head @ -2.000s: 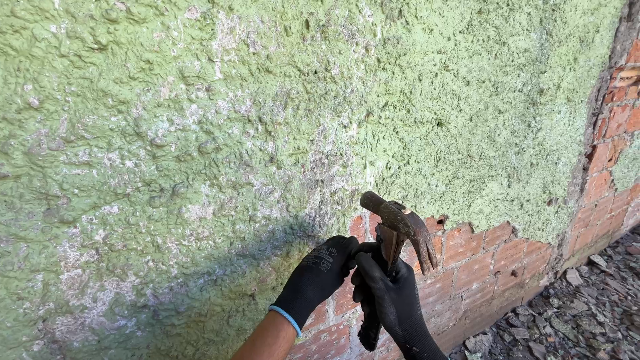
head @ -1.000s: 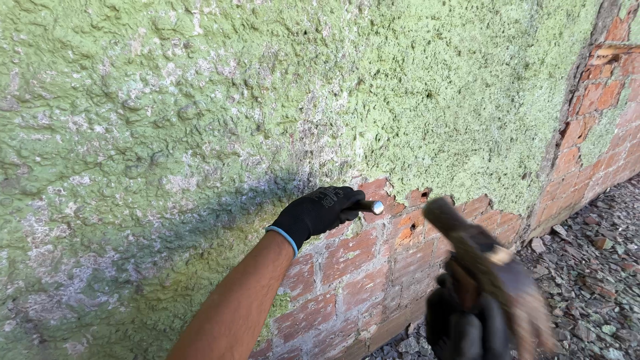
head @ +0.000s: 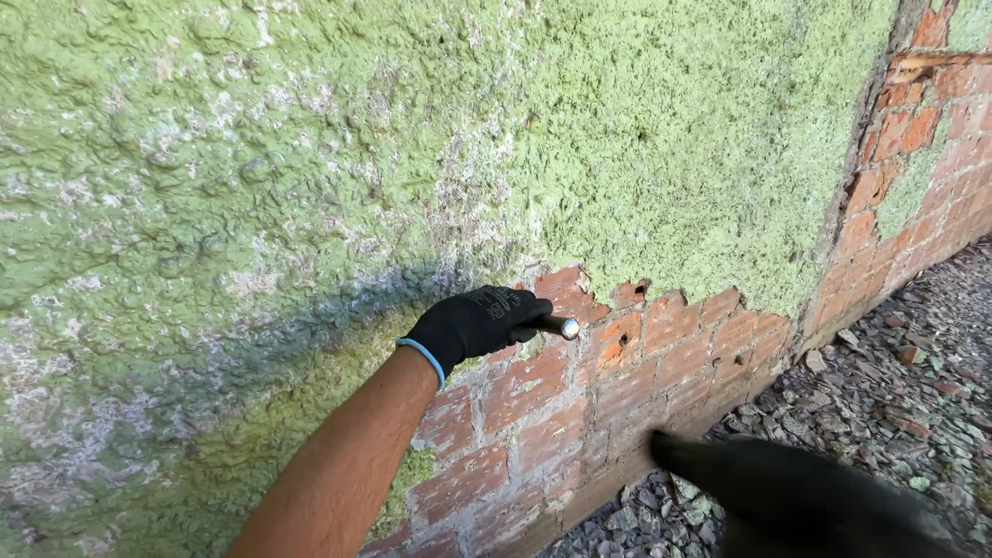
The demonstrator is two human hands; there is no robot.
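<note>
My left hand (head: 484, 322), in a black glove with a blue cuff edge, is closed around a metal chisel (head: 559, 326) against the wall. The chisel's bright round struck end points right; its other end is hidden by the glove. Green rough plaster (head: 697, 155) meets bare red brick (head: 535, 380) along a ragged edge just by this hand. At the lower right is my right hand (head: 821, 496), black-gloved and strongly blurred. A dark stub, seemingly the butt of the hammer handle (head: 673, 451), juts left from it. The hammer's head is out of view.
Broken rubble (head: 868, 403) lies along the foot of the wall at the right. A vertical grey strip (head: 849, 178) divides the plaster from more exposed brickwork (head: 930, 147). Small holes show in some bricks (head: 620, 341).
Two seconds ago both hands were together by the claw hammer. They are apart now. Since one second ago the hammer head has left the view, while my left hand stays at the wall with the chisel.
</note>
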